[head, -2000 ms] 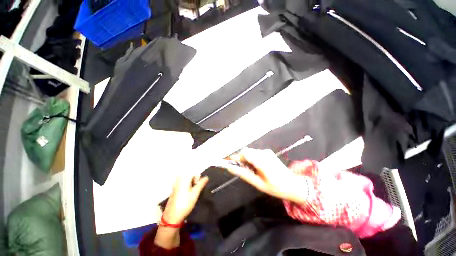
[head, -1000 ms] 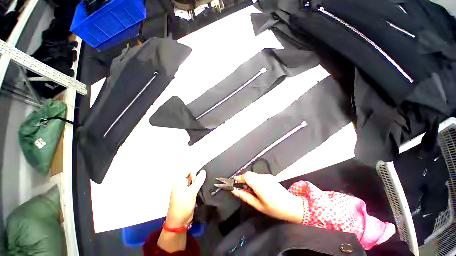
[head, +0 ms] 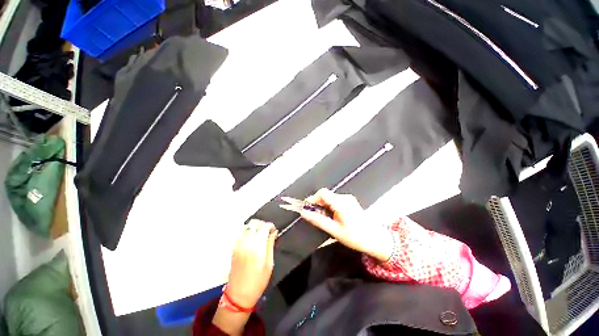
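Note:
A black garment panel [head: 410,115] with a silver metal zip [head: 361,167] lies diagonally on the white table in front of me. My left hand [head: 253,254] pinches the panel edge at the near end of the zip with its fingertips. My right hand [head: 341,220] holds small pliers or snips [head: 295,205], jaws pointing left, just above the panel and beside the zip. The jaws look slightly apart and grip nothing visible. The middle part of the zip is hidden behind my right hand.
Other zipped panels lie beyond [head: 289,118] and at left [head: 141,131]. A large black panel stack [head: 473,59] is at far right. A pale slotted basket [head: 519,252] holds dark pieces at right. A blue crate [head: 115,26] is far left; green bundles [head: 36,187] lie left.
The view has shifted, so the panels appear further left and higher. My right hand has lifted the tool away from the zip's near end. My left fingertips have closed at that end.

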